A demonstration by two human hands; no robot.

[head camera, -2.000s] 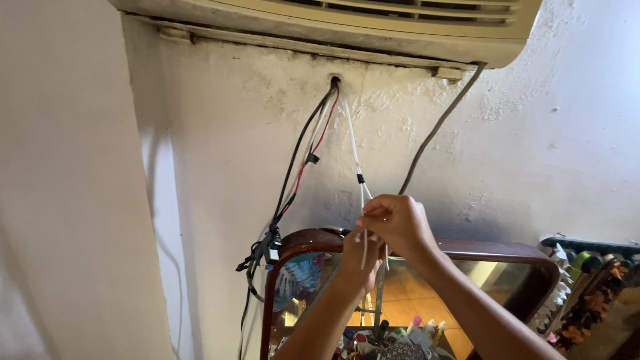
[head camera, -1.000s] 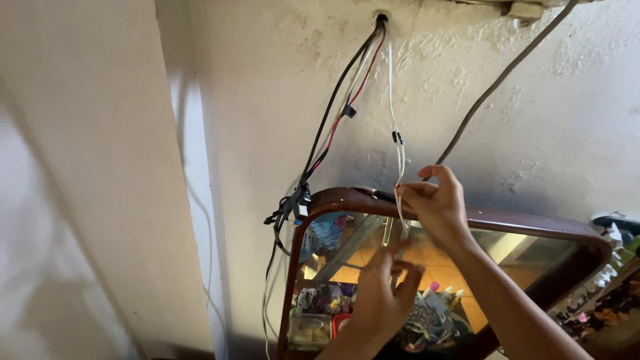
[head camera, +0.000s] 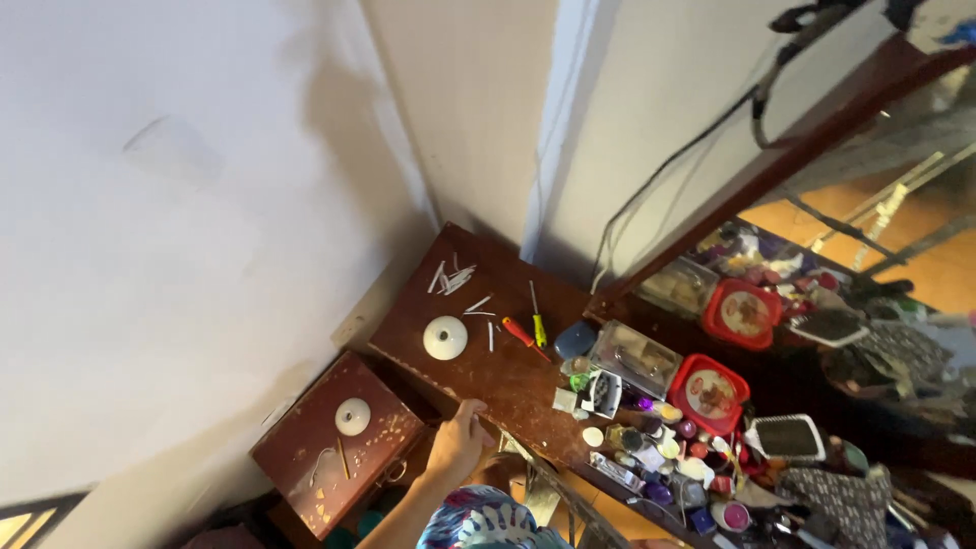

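My left hand [head camera: 460, 440] is at the front edge of the brown wooden dresser top [head camera: 503, 396], fingers curled; whether it grips the edge or holds something cannot be told. On the dresser, beyond that hand, lie a round white ceramic-like fitting [head camera: 445, 338], a red-handled screwdriver [head camera: 519, 332], a yellow-handled screwdriver [head camera: 540, 328] and cut white strips [head camera: 455, 280]. Only a bit of skin at the bottom edge may be my right hand; its fingers are not seen. Black cables [head camera: 671, 160] hang beside the mirror frame [head camera: 785, 160] at the upper right.
A lower wooden cabinet [head camera: 335, 457] bears another round white fitting [head camera: 352, 417] and a pencil-like stick [head camera: 343, 457]. Cosmetics, a red-rimmed container [head camera: 709, 394], a clear box [head camera: 635, 358] and a hairbrush [head camera: 787, 438] crowd the right. A metal ladder [head camera: 560, 488] stands below, near patterned cloth.
The view has swung down and left from the wall to the dresser. Both hands have left the white wires they were touching; my left hand is now low at the dresser's edge.
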